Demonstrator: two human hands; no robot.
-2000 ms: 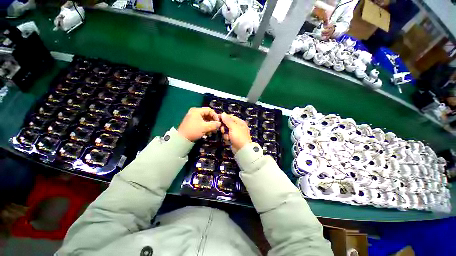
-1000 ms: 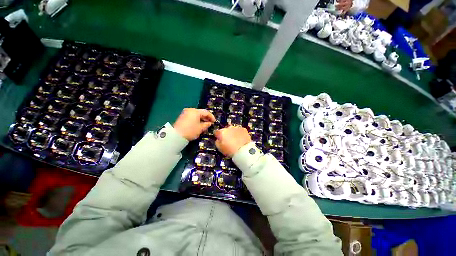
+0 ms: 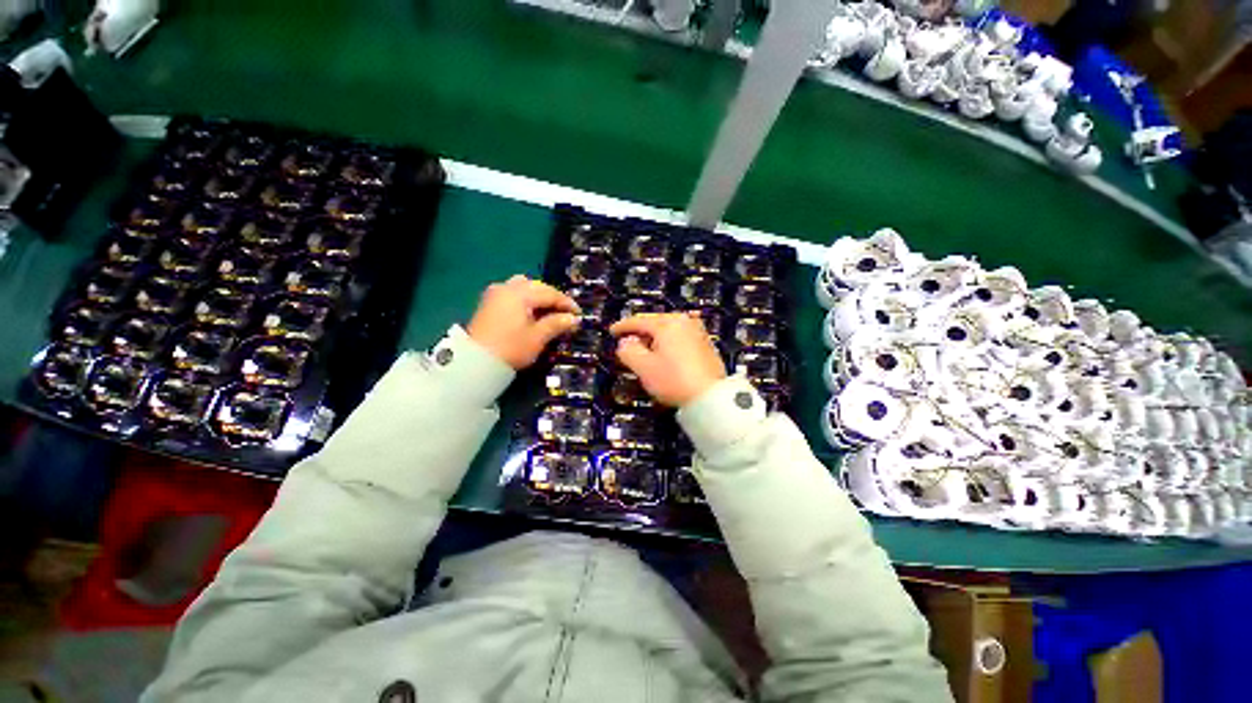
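A black blister tray (image 3: 645, 516) lies in front of me with small dark camera board modules (image 3: 562, 470) in its pockets. My left hand (image 3: 529, 321) is over the tray's left edge, thumb and fingertips close together. My right hand (image 3: 665, 352) is over the middle of the tray, fingers bent and fingertips pointing left. A small gap lies between the hands, over a module pocket. Whether either set of fingertips holds a small part is too small to tell.
A stack of black trays (image 3: 390, 261) with modules lies at left, a black device (image 3: 55, 144) beyond it. White camera housings (image 3: 1016, 392) stand in rows at right. A metal post (image 3: 752, 117) rises behind the tray. A red stool (image 3: 165, 549) and cardboard box (image 3: 978, 646) are below the bench.
My hands were together at the fingertips, then came down lower over the tray. Now they are slightly further apart, the right one moved right and up. The camera view has also shifted.
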